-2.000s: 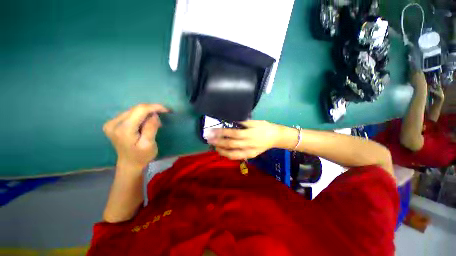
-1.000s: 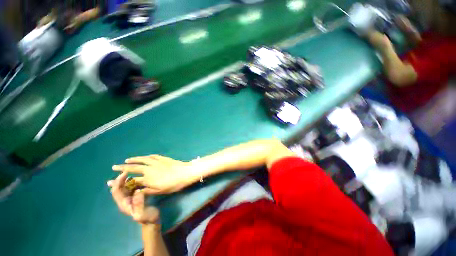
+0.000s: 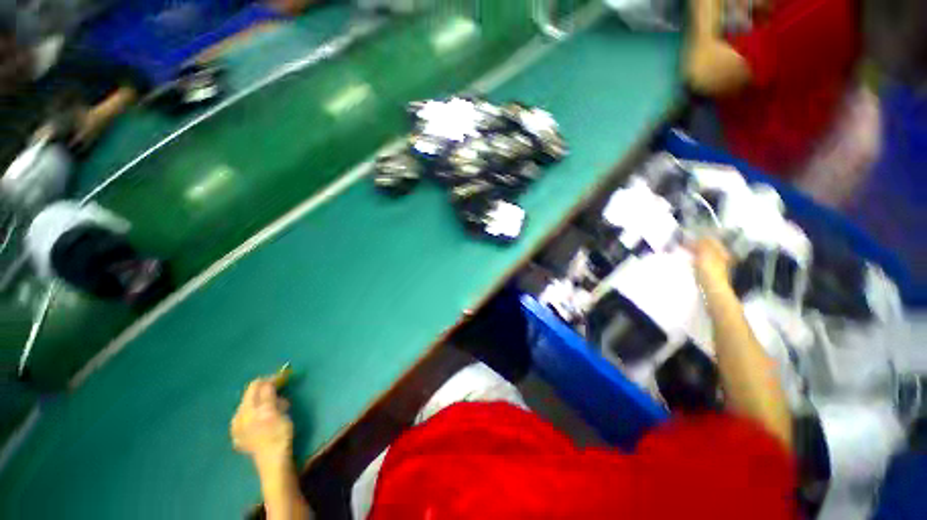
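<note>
My left hand point(image 3: 262, 418) is over the green mat near the bench's front edge, closed on a small yellow-ended tool point(image 3: 284, 375); its rest is hidden or blurred. My right hand point(image 3: 712, 266) reaches into the blue crate point(image 3: 584, 366) at the right, among white-and-black camera housings point(image 3: 651, 295). Its fingers are blurred, and whether they grip a housing or a cable cannot be told.
A heap of black-and-silver camera modules point(image 3: 478, 152) lies on the bench point(image 3: 335, 295). Beyond a pale rail, a white-and-black housing point(image 3: 97, 254) lies on the shiny green belt point(image 3: 244, 163). A person in red point(image 3: 803, 81) is at upper right; other arms show at upper left.
The view has swung right towards the crate. My hands were together around the yellow-ended tool; now they are apart, the tool in my left hand and my right hand in the crate.
</note>
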